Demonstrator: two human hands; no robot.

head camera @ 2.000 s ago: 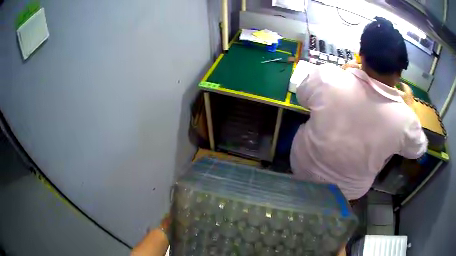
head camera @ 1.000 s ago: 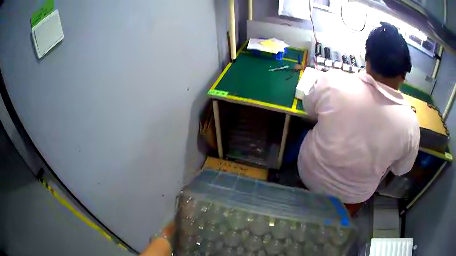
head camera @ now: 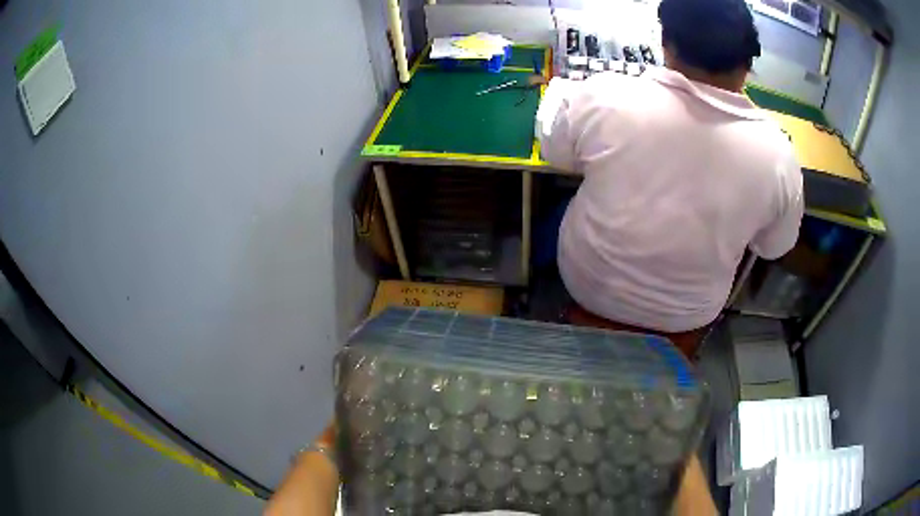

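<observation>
A thick stack of clear blister trays (head camera: 504, 428) fills the bottom middle, its layered bluish side up and its face of round pockets towards me. My left hand (head camera: 325, 443) is at the stack's left side, its fingers mostly hidden by the trays. My right forearm or hand (head camera: 694, 492) shows at the stack's lower right edge, cut off by the frame bottom; its fingers are hidden. The stack is held up in front of me between both hands.
A seated person in a pale shirt (head camera: 676, 202) works at the green-topped bench (head camera: 464, 113). A cardboard carton (head camera: 439, 297) lies beyond the stack. White ribbed trays (head camera: 782, 428) stand at the lower right. A grey wall (head camera: 202, 222) is at the left.
The bench and seated person have shifted left and up in view. More of the white ribbed trays and of my right arm shows. The stack stays held and sits slightly higher.
</observation>
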